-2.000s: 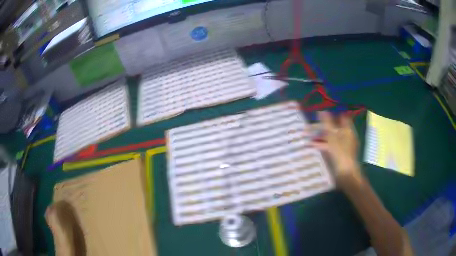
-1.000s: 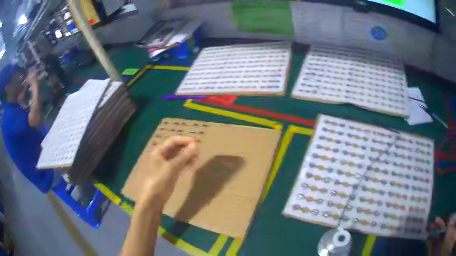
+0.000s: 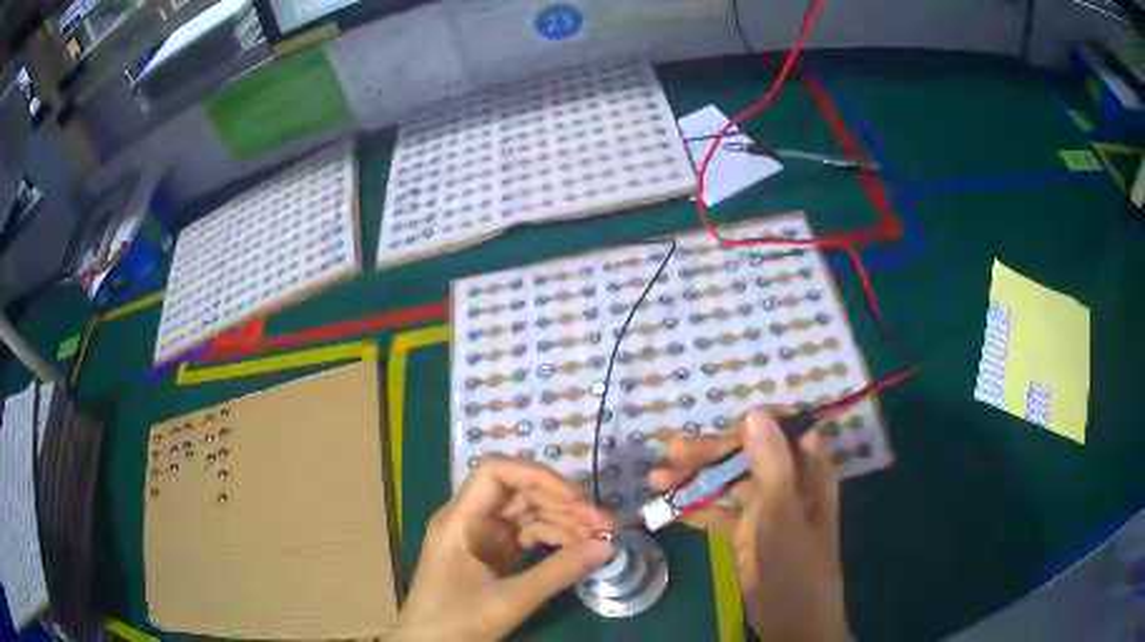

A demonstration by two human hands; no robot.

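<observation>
My right hand (image 3: pixel 785 514) holds the grey test probe (image 3: pixel 709 487), its pale tip pointing down-left, close above the silver stepped test base (image 3: pixel 628 583). My left hand (image 3: pixel 509 552) has thumb and fingertips pinched at the raised centre of the base, on a tiny silvery component (image 3: pixel 608 539) that is mostly hidden by the fingers. The white working tray (image 3: pixel 521 389) lies behind both hands, with rows of silver dots and tan linked holes. The black test lead (image 3: pixel 615 345) crosses the tray to the base. The red test lead (image 3: pixel 866 282) runs to the probe's rear.
A brown cardboard sheet (image 3: pixel 276 539) with several dark dots lies at left. Two other filled trays (image 3: pixel 540 157) (image 3: pixel 270 257) lie behind. A yellow label sheet (image 3: pixel 1055 357) is at right. White paper (image 3: pixel 722 169) with a thin grey tool (image 3: pixel 816 158) is behind. A tray stack (image 3: pixel 63 502) stands at far left.
The view has swung back right from the cardboard. My left hand has moved from above the cardboard to the base. My right hand now holds the probe beside it.
</observation>
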